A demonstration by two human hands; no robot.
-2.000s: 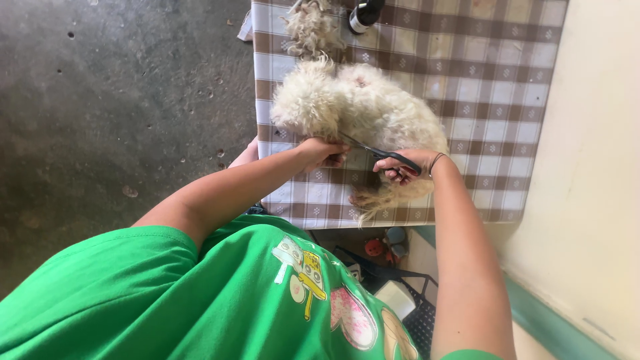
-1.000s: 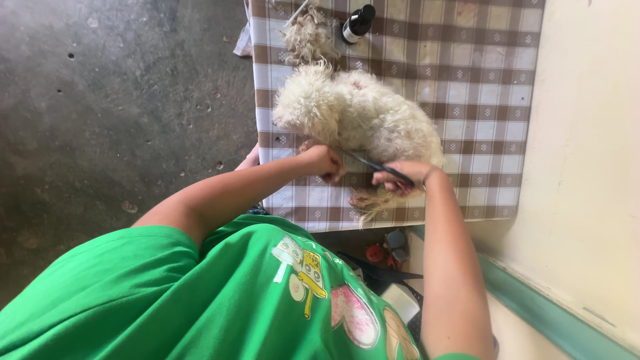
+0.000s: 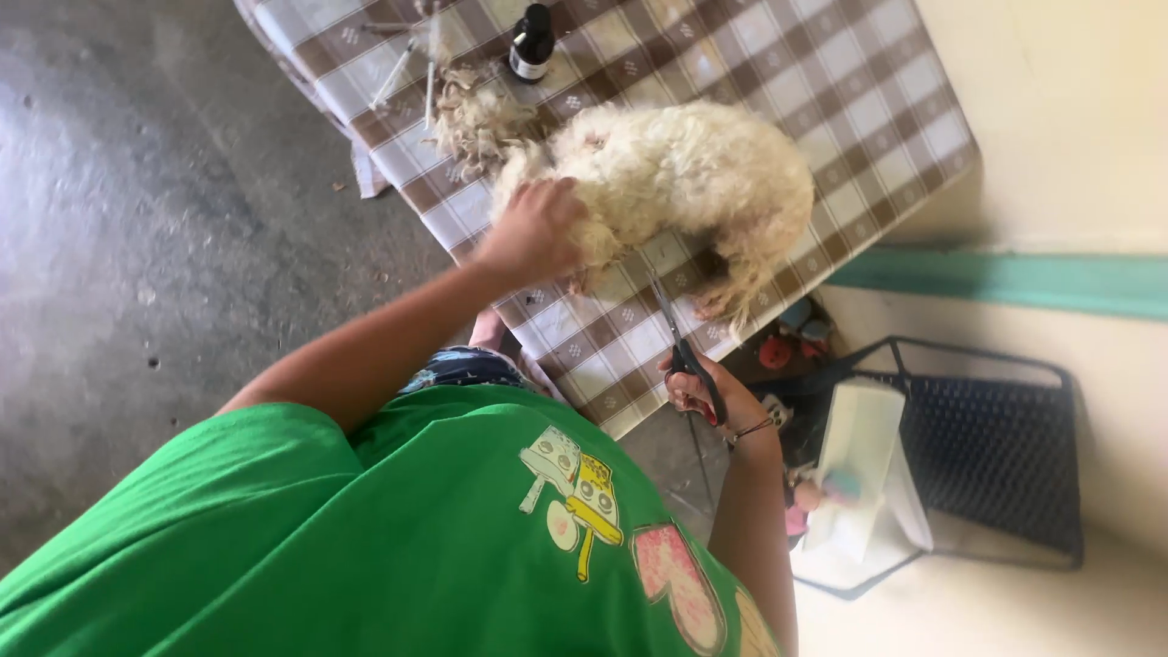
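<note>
A curly-haired, cream-white dog [image 3: 693, 164] lies on a table with a brown-and-white checked tablecloth [image 3: 602, 356]. My left hand [image 3: 538, 228] rests on the coat at the dog's left end, blurred, its fingertips partly lost in the fur; whether it grips hair I cannot tell. Black-handled scissors [image 3: 677, 333] are held in my right hand [image 3: 707, 392] at the near table edge. Their blades point up toward the dog's underside, apart from the coat, and look nearly closed. A pile of cut hair [image 3: 479, 119] sits beyond my left hand.
A black bottle [image 3: 532, 44] with a label stands near the hair pile, beside several cotton swabs [image 3: 430, 82]. Below the table's right side are a dark woven chair [image 3: 995, 456], a white box-like object [image 3: 853, 465] and a red toy-like thing [image 3: 776, 351]. A wall stands at the right.
My right hand has drawn back from the dog with the scissors, toward the near table edge. My left hand has moved onto the fur at the dog's left end. The view has turned noticeably.
</note>
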